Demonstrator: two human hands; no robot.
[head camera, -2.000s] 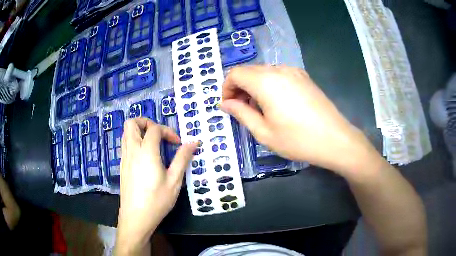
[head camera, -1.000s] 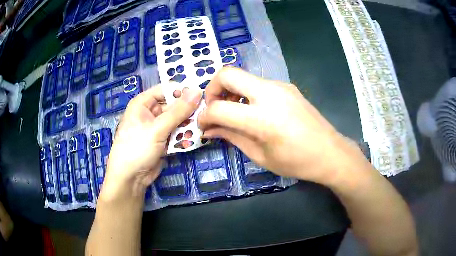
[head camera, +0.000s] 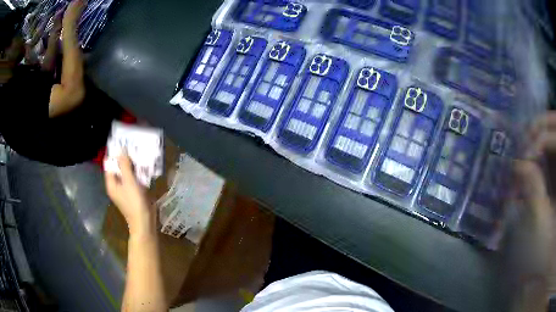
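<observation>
My left hand (head camera: 125, 183) is at the left, over the floor side of the bench, and holds a folded or crumpled white sticker sheet (head camera: 145, 149) above an open cardboard box. My right hand (head camera: 542, 149) is blurred and partly cut off at the right edge; what its fingers do cannot be told. Blue phone cases (head camera: 359, 119) lie in rows on a clear wrinkled plastic tray (head camera: 277, 146). Pale camera ring stickers (head camera: 321, 64) show on the top corners of several cases.
The cardboard box (head camera: 241, 244) stands below the bench edge, with white used sheets (head camera: 194, 198) in it. Another person's arm (head camera: 70, 73) and dark clothing are at the upper left. The dark green bench (head camera: 146, 67) borders the tray. The floor (head camera: 67, 213) shows at lower left.
The view has swung left and down. My left hand has moved away from the cases to the box side with the white sheet, and my right hand has parted from the sheet.
</observation>
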